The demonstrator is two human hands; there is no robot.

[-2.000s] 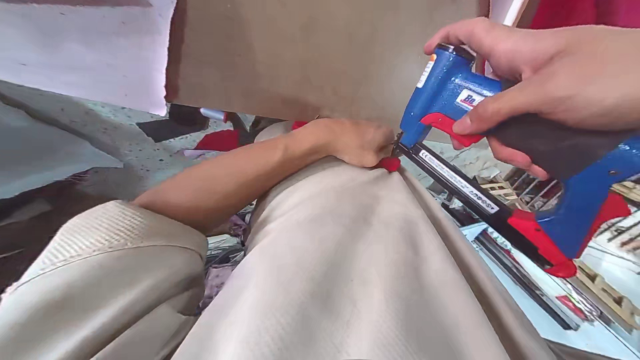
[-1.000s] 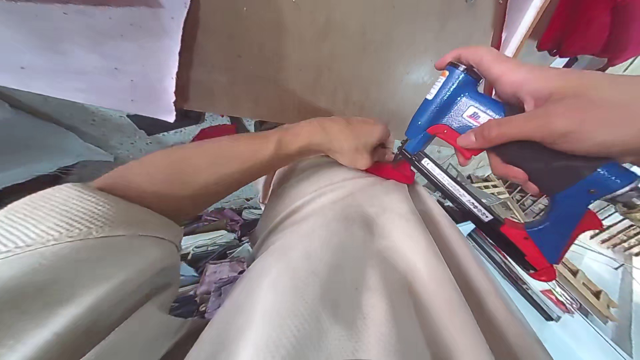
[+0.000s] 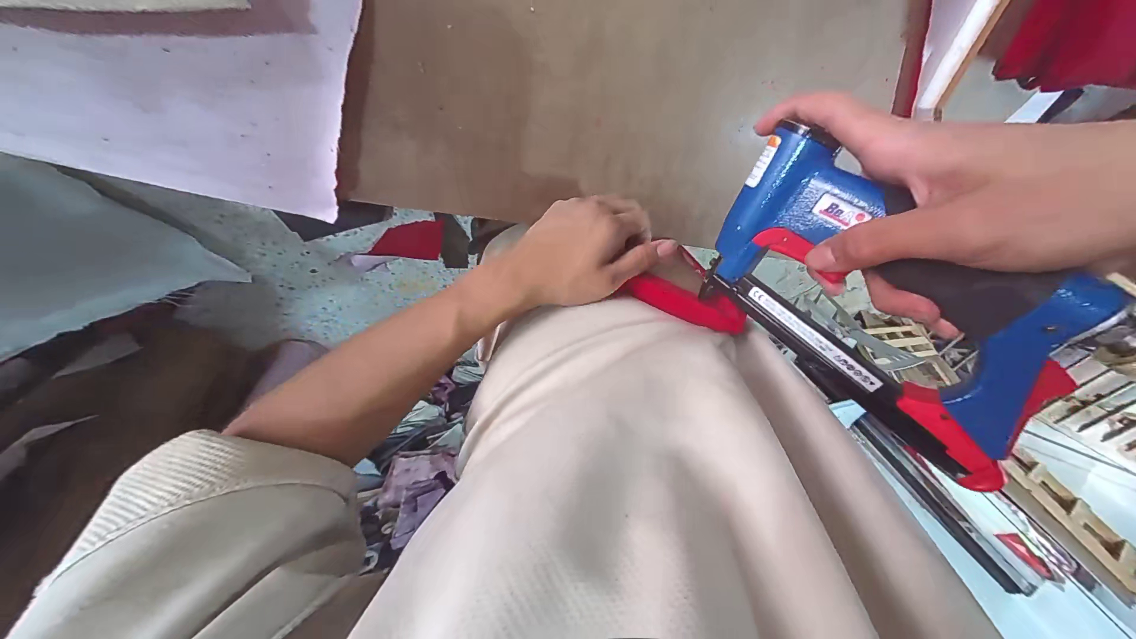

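Observation:
My right hand (image 3: 950,195) grips a blue and red BeA pneumatic staple gun (image 3: 799,209) by its black handle, thumb near the red trigger. The gun's nose meets the corner of a small piece covered in red fabric (image 3: 683,303), whose inner face looks brown. My left hand (image 3: 590,248) holds the other end of this piece, fingers curled over it and thumb along its edge. Some of the piece is hidden under the hand. It lies just above the beige cloth (image 3: 639,461) of my clothing.
A brown board (image 3: 532,106) spans the top, with a whitish sheet (image 3: 177,98) at its left. Fabric scraps (image 3: 422,497) lie below on the speckled floor (image 3: 302,284). Wooden frames (image 3: 1074,515) are stacked at the right, and red cloth (image 3: 1074,44) hangs at the upper right.
More of the red-covered piece shows now between my hands. My left hand has drawn back from the staple gun's nose. The gun remains in my right hand.

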